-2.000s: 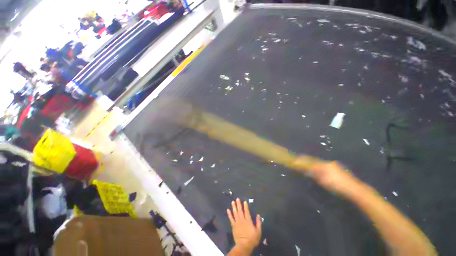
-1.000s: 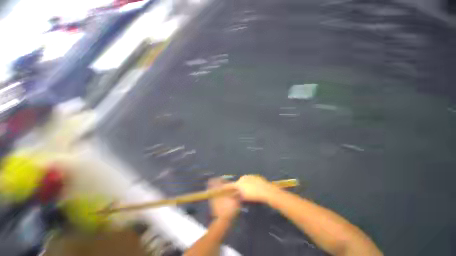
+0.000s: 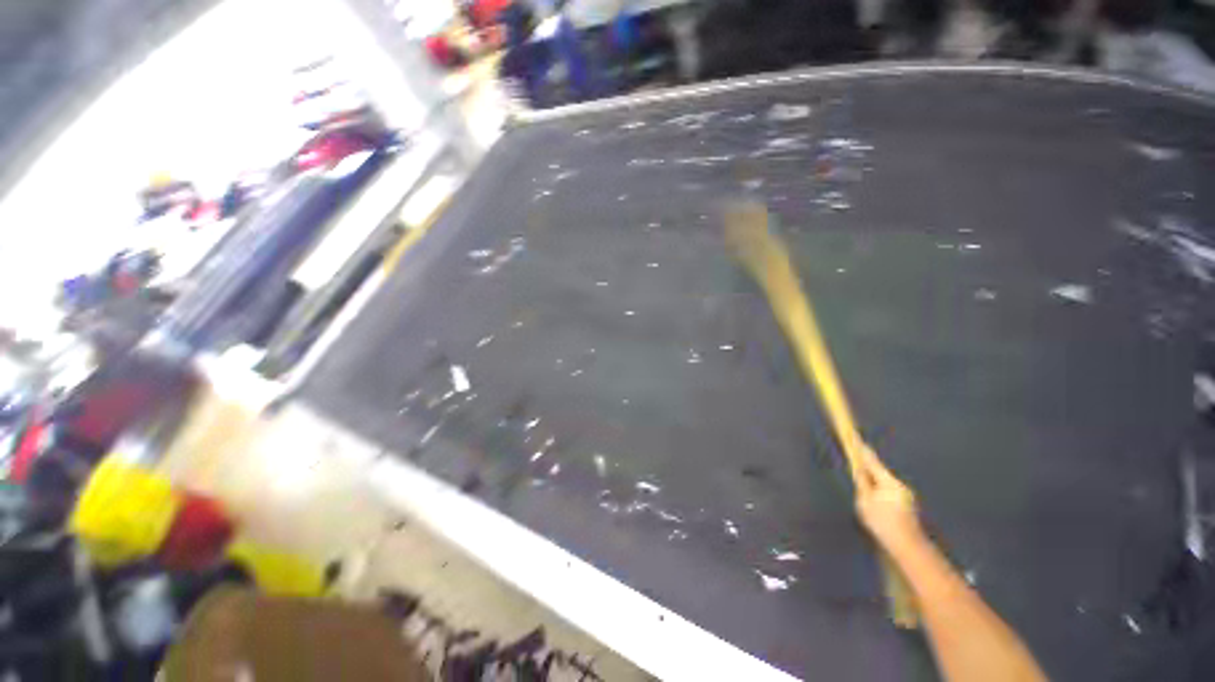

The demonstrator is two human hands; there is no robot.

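My right hand [image 3: 885,506] is closed around a long yellow-tan wooden stick [image 3: 809,340], near its lower end. The stick reaches forward over the dark cutter bed [image 3: 640,300]; its far end is blurred, and a short end shows below my hand. Small white scraps [image 3: 646,504] lie scattered on the bed, with more toward its far edge and right side. My left hand is not in view.
A white rail [image 3: 533,558] edges the bed at the near left. Beyond it on the floor are yellow crates [image 3: 123,512], a red one [image 3: 197,530], a brown cardboard box [image 3: 293,642] and dark scraps [image 3: 513,657].
Both hands were on the stick a second ago; now only my right hand holds it, pointing forward over the bed. My left hand has left the picture. The view has shifted.
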